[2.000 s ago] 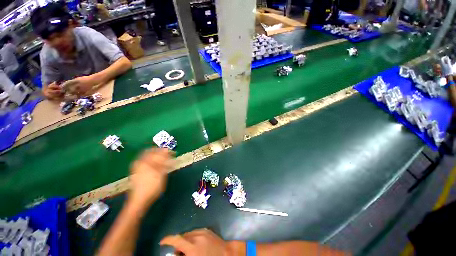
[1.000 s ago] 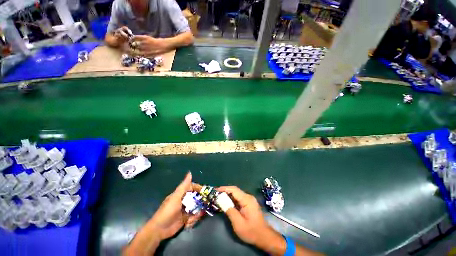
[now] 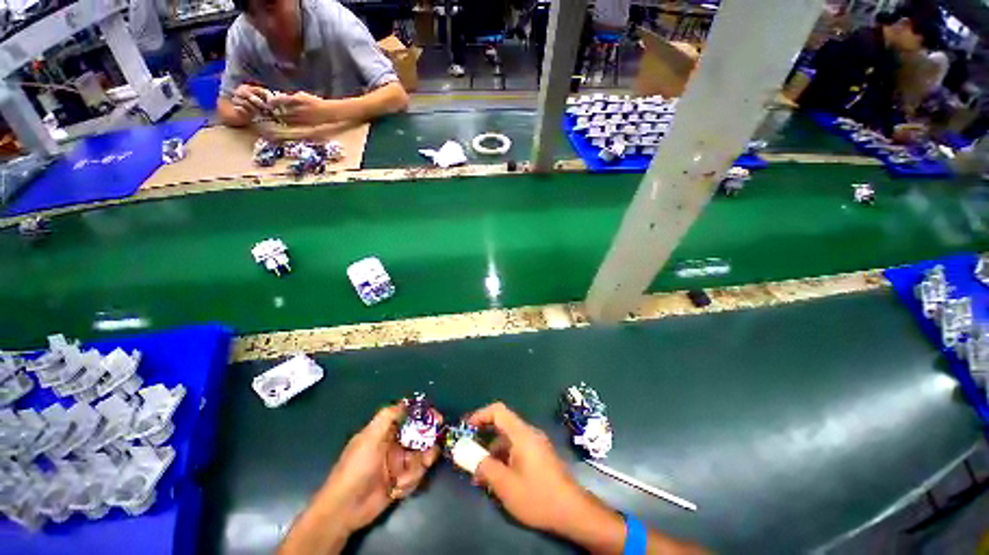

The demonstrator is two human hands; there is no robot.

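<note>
My left hand (image 3: 367,477) holds a white plastic part (image 3: 419,430) with dark and reddish wires at its top. My right hand (image 3: 526,472), with a blue wristband, holds a small circuit board (image 3: 460,436); a white-covered digit lies against it. The two pieces are close together at bench centre front. Whether wires join them is too small to tell. Another board cluster (image 3: 586,421) with a white part lies on the bench right of my hands, beside a thin white stick (image 3: 642,485). An empty white housing (image 3: 287,379) lies at the left.
A blue tray (image 3: 206,358) of white housings stands at left, another blue sheet (image 3: 916,284) at right. A green belt (image 3: 456,233) behind the bench carries several units. A pale post (image 3: 694,163) rises at the bench's back edge. A person (image 3: 315,65) sits opposite.
My hands have come together at bench centre, and one board cluster has left the bench and is now held. Over the last second its pieces turned in my hands. Belt units moved left.
</note>
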